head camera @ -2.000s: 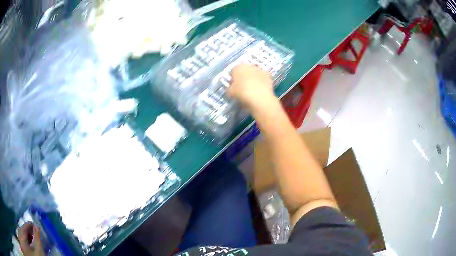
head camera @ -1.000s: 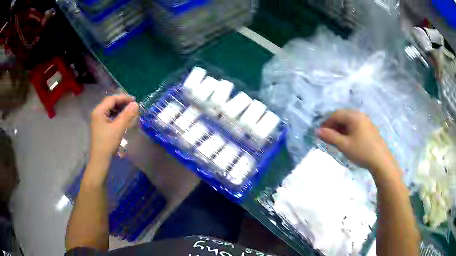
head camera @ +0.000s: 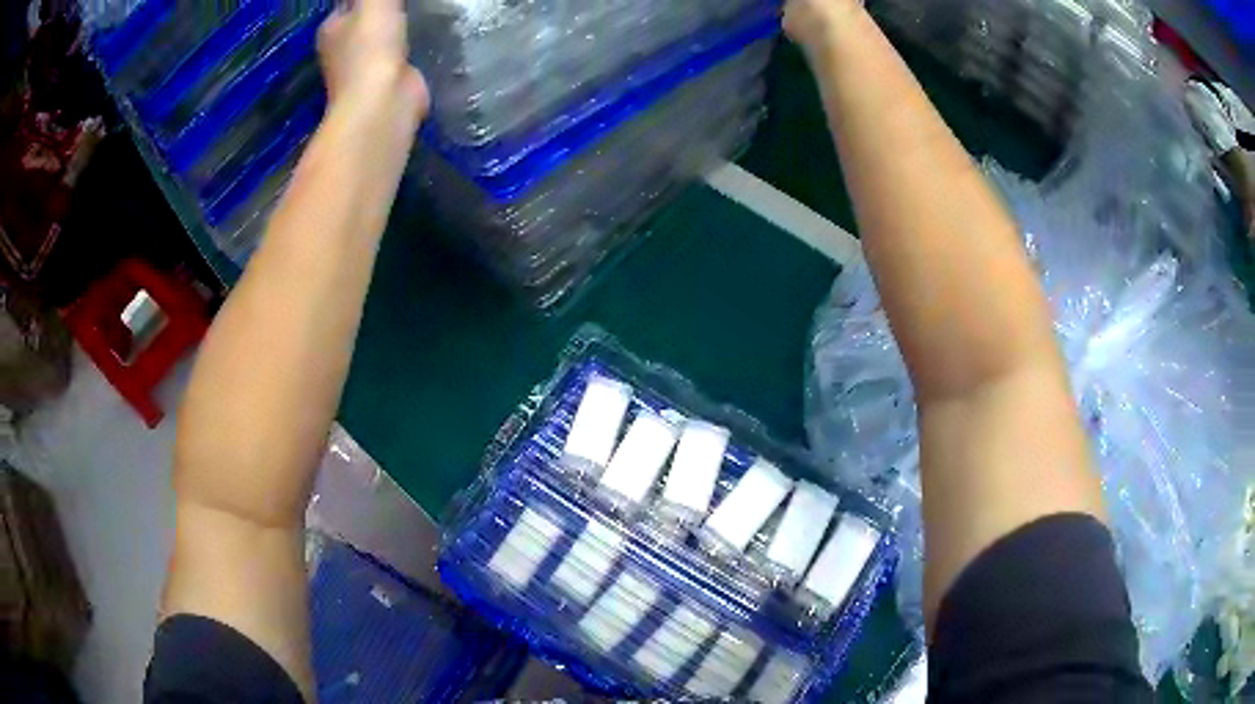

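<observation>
Both arms reach forward to the far side of the bench. My left hand (head camera: 369,55) is at the top edge, beside the tall stack of clear and blue trays (head camera: 606,165); its fingers are cut off. My right hand (head camera: 823,14) is at the top edge at the stack's right side, mostly out of the picture. What either hand holds cannot be seen. Nearer me, the finished-piece tray (head camera: 585,344) holds two rows of white housings (head camera: 695,468) and sits on a blue tray (head camera: 461,585).
More blue trays (head camera: 207,83) are stacked at the upper left. A large clear bag (head camera: 1087,316) lies at the right. Below the bench edge are blue trays (head camera: 372,633). A red stool (head camera: 138,330) stands on the floor at the left.
Both hands have moved forward from around the near tray and bag to the tall stack. The view has shifted, so the finished-piece tray now appears lower.
</observation>
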